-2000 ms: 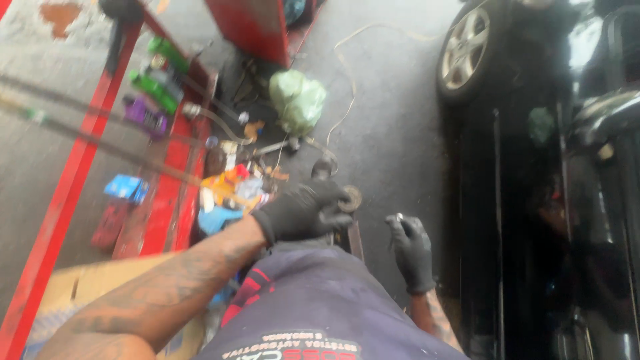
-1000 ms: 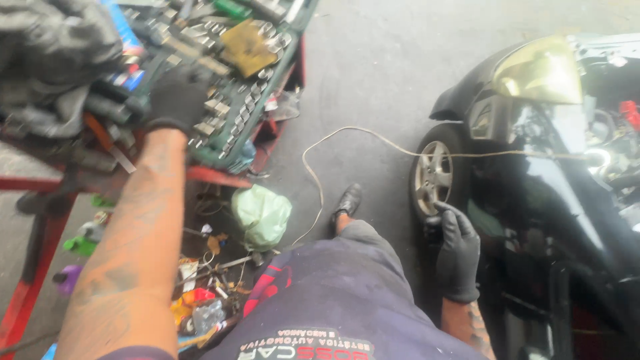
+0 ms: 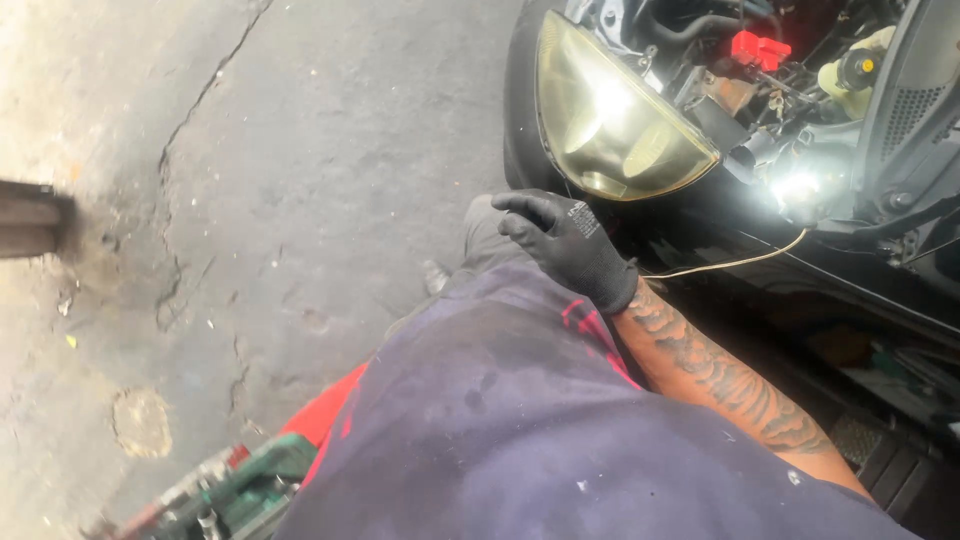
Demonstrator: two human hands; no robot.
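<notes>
My right hand [image 3: 566,247], in a black glove, is in front of my torso, just below the car's yellowed headlight [image 3: 622,112]. Its fingers are curled; whether something small lies inside them cannot be seen. My left hand is out of view. Right of the headlight is the uncovered engine bay, with a red plastic cover [image 3: 760,51]. A bright work lamp [image 3: 799,187] shines at the bay's edge, and its pale cable [image 3: 735,264] runs over the black fender toward my wrist.
At the lower left, a green tool case [image 3: 259,480] with metal tools shows beside something red. Cracked concrete floor [image 3: 322,150] spans the left side. A dark post or beam end [image 3: 30,220] juts in at the left edge. The black car body [image 3: 847,289] fills the right side.
The view has swung toward the car's front. My left hand, over the tool case one second ago, has left the view. My right hand was beside the front wheel and is now below the headlight.
</notes>
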